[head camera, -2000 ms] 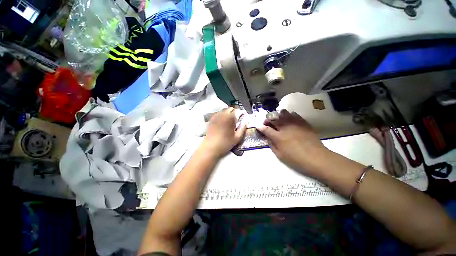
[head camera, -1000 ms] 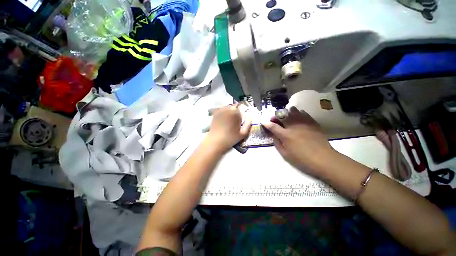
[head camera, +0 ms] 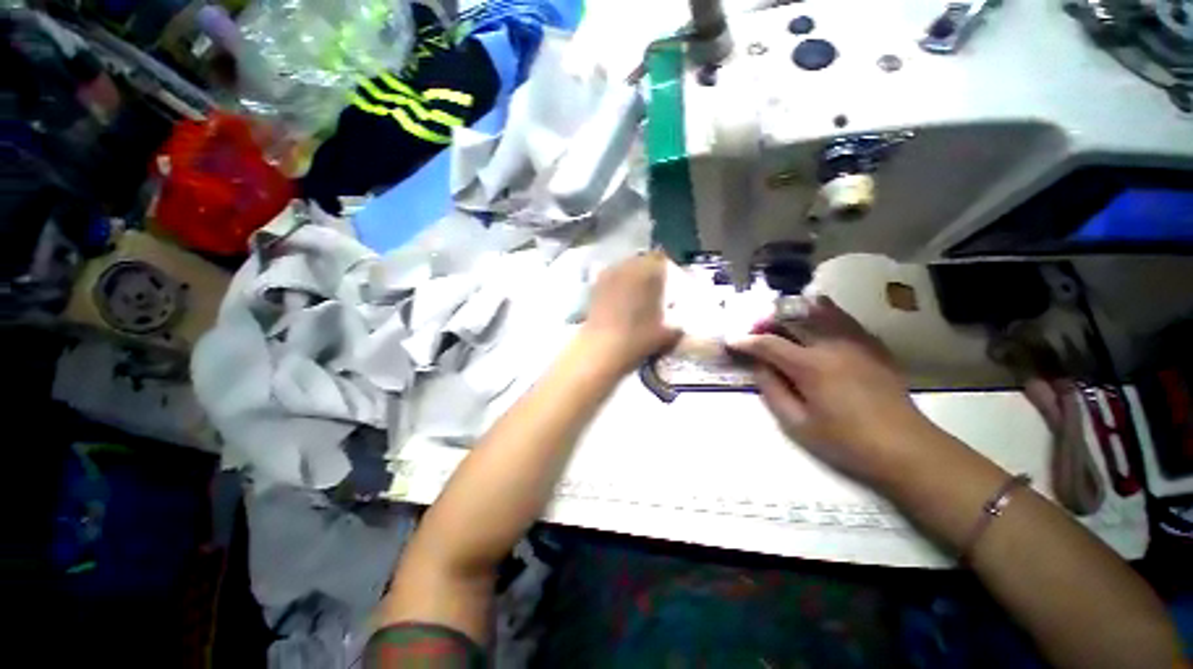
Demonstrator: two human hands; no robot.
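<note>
A small whitish fabric piece (head camera: 713,311) lies under the needle area of the white sewing machine (head camera: 890,98), washed out by bright light. My left hand (head camera: 633,309) is at its left side with the fingers bent at the fabric. My right hand (head camera: 827,379) is at its right side, thumb and forefinger at the fabric edge. The shiny needle plate (head camera: 707,371) shows between my hands. The needle tip and the exact finger contact are blurred and partly hidden.
A heap of grey cut pieces (head camera: 353,327) lies left of the needle and hangs over the table edge. Red-handled snips (head camera: 1109,438) and a brownish cord bundle (head camera: 1073,451) lie at the right. A red bag (head camera: 223,183) and black garment (head camera: 393,131) are behind the heap.
The whole view has shifted, so the machine and hands sit further right in the picture. My hands stay at the needle area, with my right hand slightly lower and further from my left.
</note>
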